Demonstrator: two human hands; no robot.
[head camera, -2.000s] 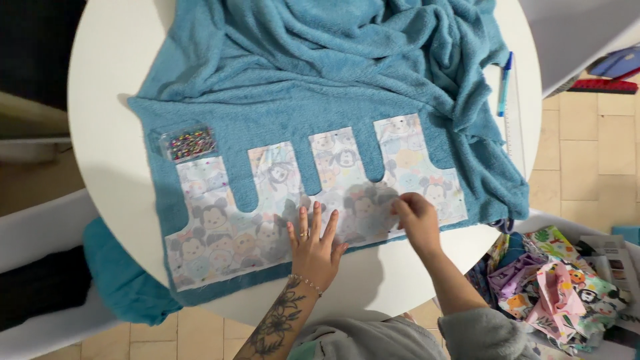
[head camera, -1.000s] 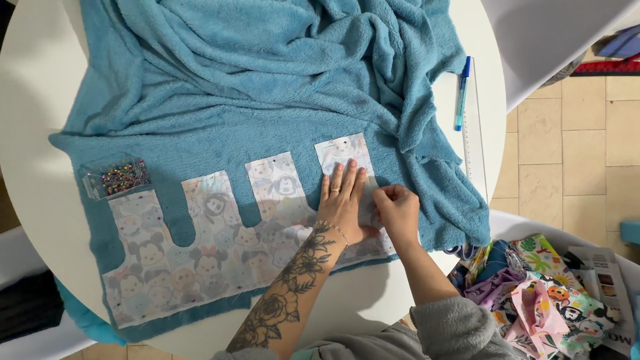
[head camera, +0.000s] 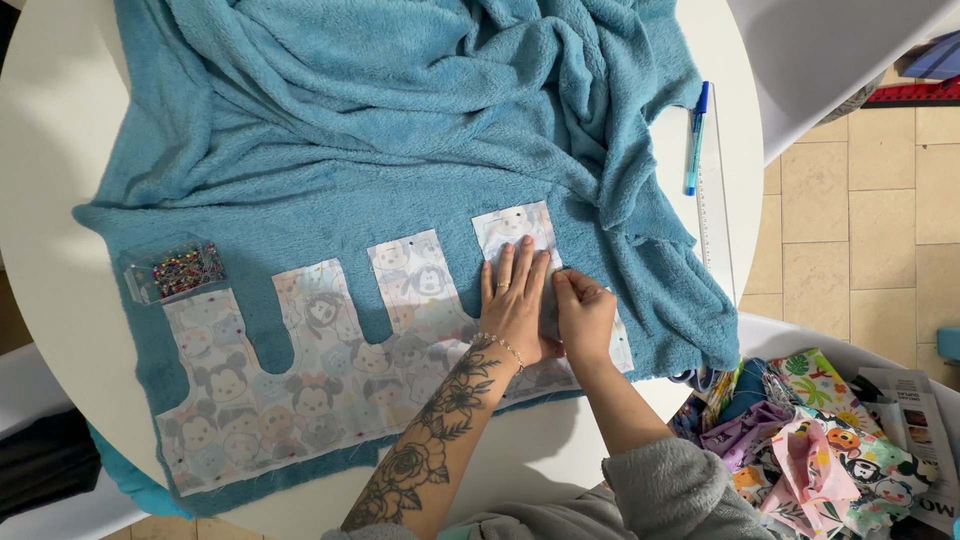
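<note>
A cut piece of cartoon-print fabric, printed side faintly showing, lies on blue fleece fabric, with pins along its edges. My left hand rests flat on its right part, fingers spread below the top of the rightmost tall tab. Beside it, my right hand pinches at the tab's right edge, thumb against fingertips; what lies between them is too small to make out, perhaps a pin. A clear plastic box of colored ball-head pins sits on the fleece at the left, touching the printed fabric's corner.
On the round white table, a blue pen and a clear ruler lie right of the fleece. Scissors handles show near the table's lower right edge. A heap of fabric scraps lies beyond it on a white surface.
My left hand has moved from the lower middle of the printed fabric onto its rightmost tab. My right hand has moved to that tab's right edge. The view has shifted and come closer.
</note>
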